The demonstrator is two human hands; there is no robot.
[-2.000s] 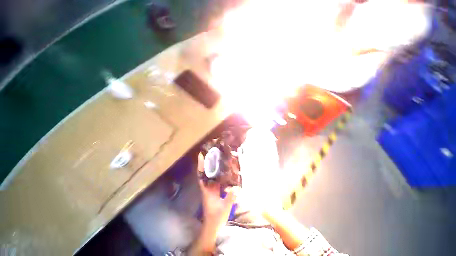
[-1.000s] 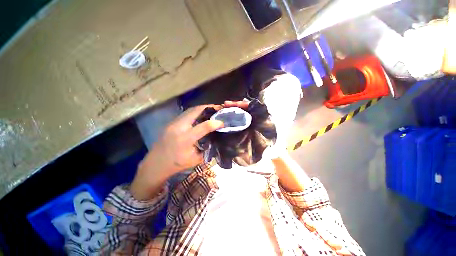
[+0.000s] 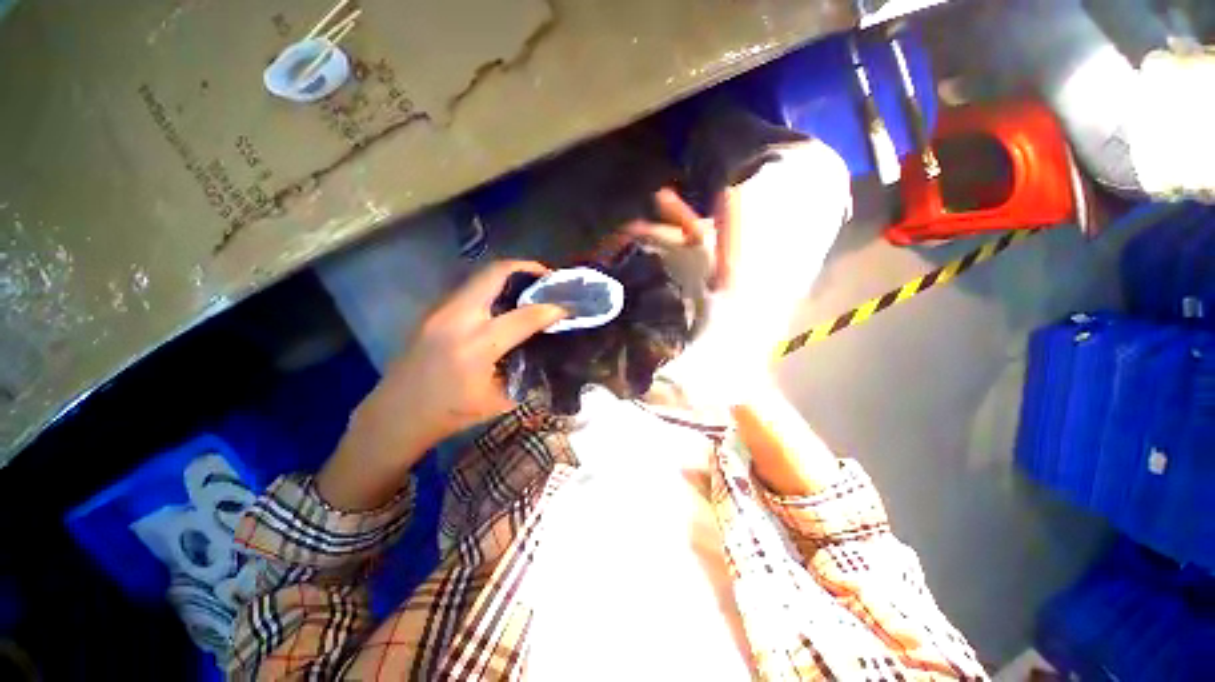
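A round unit with a white rim (image 3: 613, 299) around a dark grey centre is held over my lap, with a dark, bunched mass (image 3: 620, 353) beside and below it. My bare left hand (image 3: 460, 349) grips its left side, one digit lying over the rim. My right hand (image 3: 726, 287), in a white glove with bare fingertips, is at the right side of the dark mass. Its fingertips are raised behind the unit; glare washes out the glove, so its grip is unclear.
A white dish (image 3: 307, 72) with thin sticks lies on the brown bench (image 3: 640, 60). A blue bin (image 3: 120, 513) of white rings is at lower left. An orange-red stool (image 3: 986, 173), striped floor tape (image 3: 919, 289) and blue bins (image 3: 1113, 413) are at right.
The view has turned down toward the lap since the earliest frame. Since one second ago, my right fingertips have lifted from beside the rim and sit farther right. My left hand keeps its hold.
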